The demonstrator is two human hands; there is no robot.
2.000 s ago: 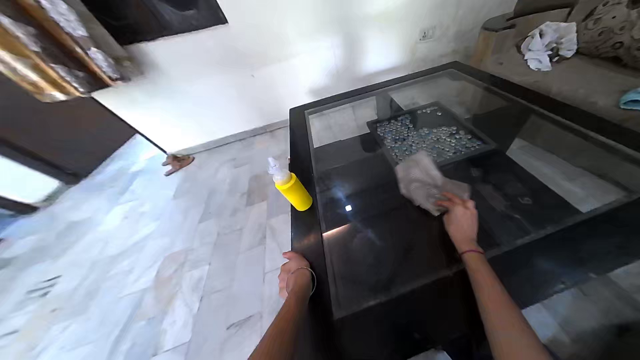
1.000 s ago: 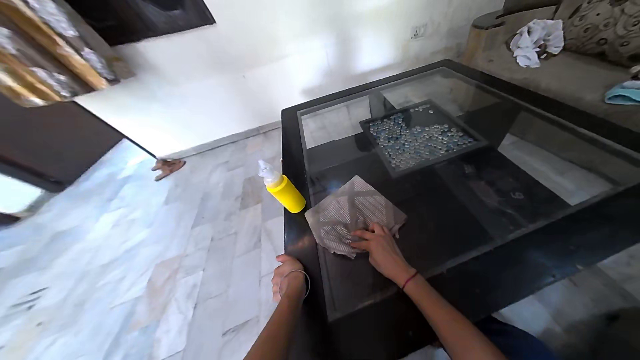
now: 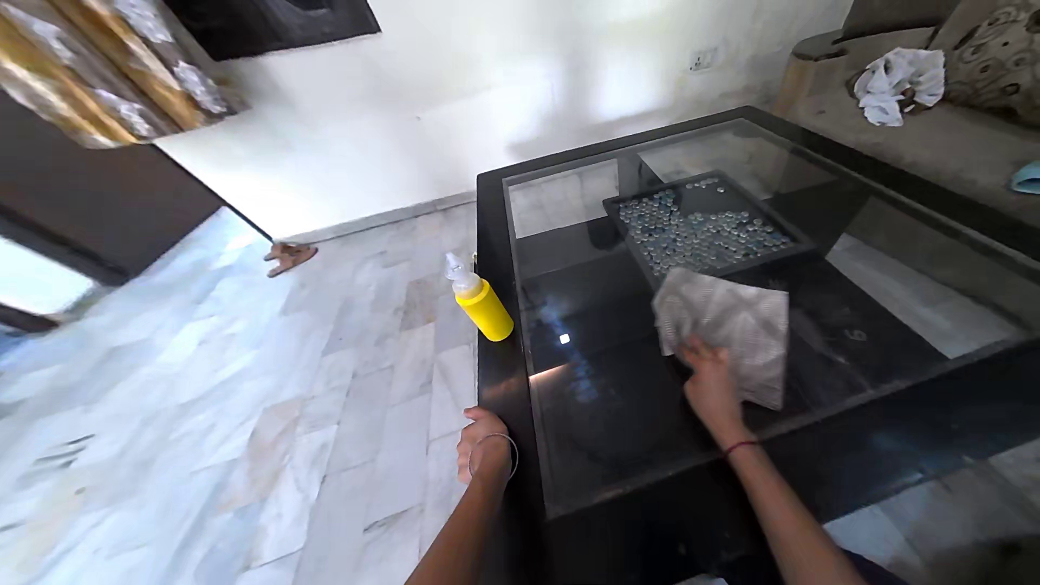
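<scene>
My right hand (image 3: 712,380) is on a grey-beige checked cloth (image 3: 731,325) over the glass top of a black-framed table (image 3: 609,422); its fingers press or grip the cloth's near left part. My left hand (image 3: 484,443), with a bangle at the wrist, rests on the table's left edge, its fingers over the side. A yellow bottle (image 3: 486,312) with a clear nozzle stands on the black frame, beyond my left hand. Seen through the glass, a dark tray (image 3: 800,244) holds many small glassy pebbles, just beyond the cloth.
A sofa (image 3: 821,89) with a crumpled white cloth (image 3: 898,81) stands at the back right, a blue item (image 3: 1027,177) near it. Brown footwear (image 3: 289,257) lies on the marble floor (image 3: 357,390) by the wall. A patterned curtain (image 3: 106,73) hangs at the upper left.
My right hand and the cloth have moved to the right from near the bottle, where they were a second ago. My left hand remains on the table's edge.
</scene>
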